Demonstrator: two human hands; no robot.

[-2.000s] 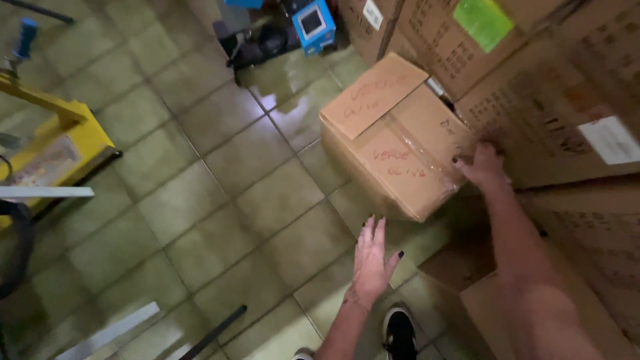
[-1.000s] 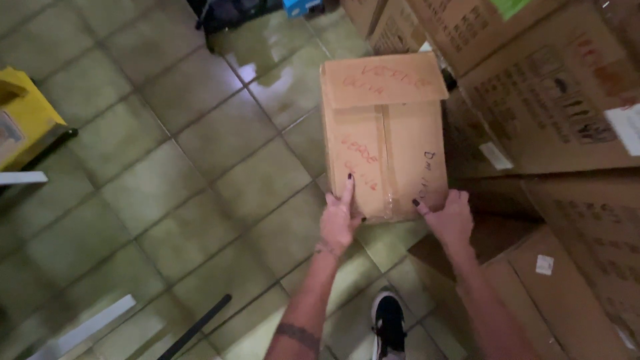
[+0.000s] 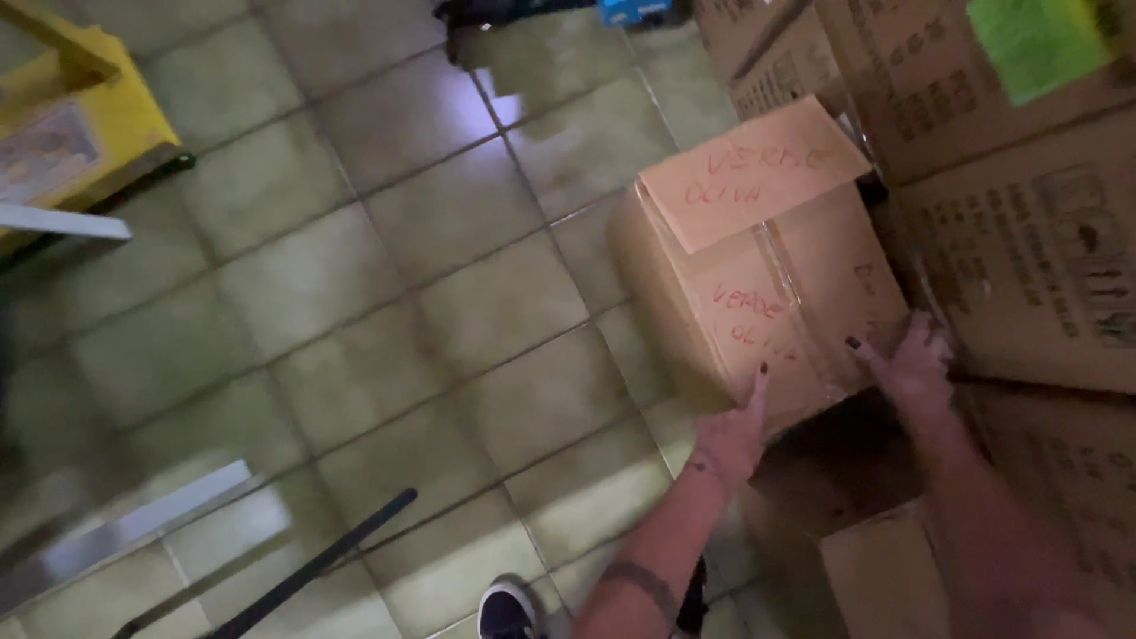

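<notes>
A cardboard box with red handwriting and a raised top flap stands tilted in the view, right of the middle. My left hand grips its near left corner, with a finger on the top face and the other fingers out of sight below. On the near right corner lies my right hand, its thumb on the top and its fingers around the side by the stacked cartons. Clear tape runs along the seam between the hands.
Large printed cartons are stacked at the right, one bearing a green sheet. Another carton stands below the hands. Left are a yellow metal frame, a white bar and a dark rod. A shoe shows at the bottom.
Two seconds ago my left hand was off the box, over the floor; now both hands hold it. Since one second ago the box has turned and sits closer to the stacked cartons.
</notes>
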